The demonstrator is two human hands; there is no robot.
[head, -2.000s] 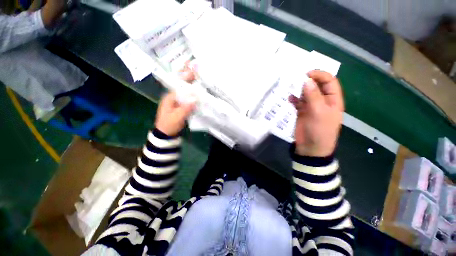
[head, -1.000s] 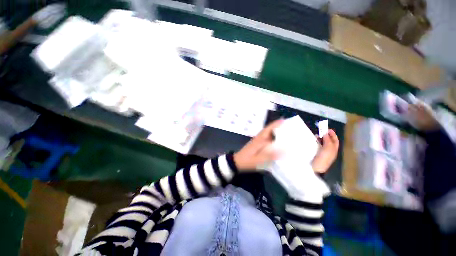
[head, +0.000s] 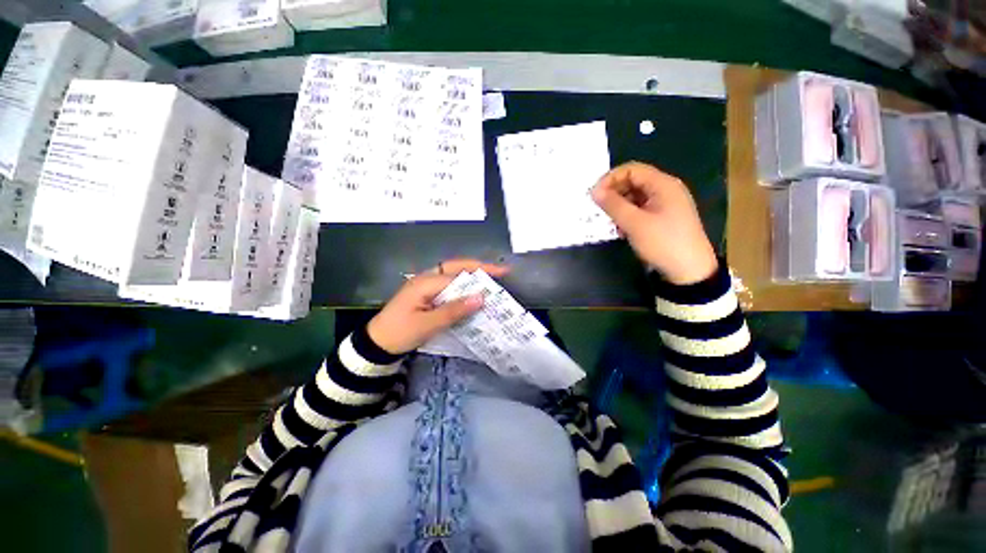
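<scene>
My left hand (head: pixel 438 306) holds a partly used barcode sticker sheet (head: pixel 503 329), bent and tilted, above the worktop's front edge. My right hand (head: pixel 649 211) is at the lower right corner of a white square box (head: pixel 554 184) with small print, which lies on the black worktop. Its thumb and index finger are pinched together; whether a sticker is between them I cannot tell. A larger barcode label sheet (head: pixel 387 140) lies flat left of the box. A stack of white printed cartons (head: pixel 103 184) leans at the left.
Window packs (head: pixel 827 124) showing pink and dark shapes stand on brown cardboard (head: pixel 746 108) at the right. White boxes (head: pixel 243 24) sit on the green belt (head: pixel 541 27) behind a metal edge. A blue stool (head: pixel 81 373) and a brown waste carton (head: pixel 135 475) are below left.
The white box now lies flat on the worktop. My left hand holds the bent label sheet near my body. The leaning cartons and flat label sheet are now seen separately.
</scene>
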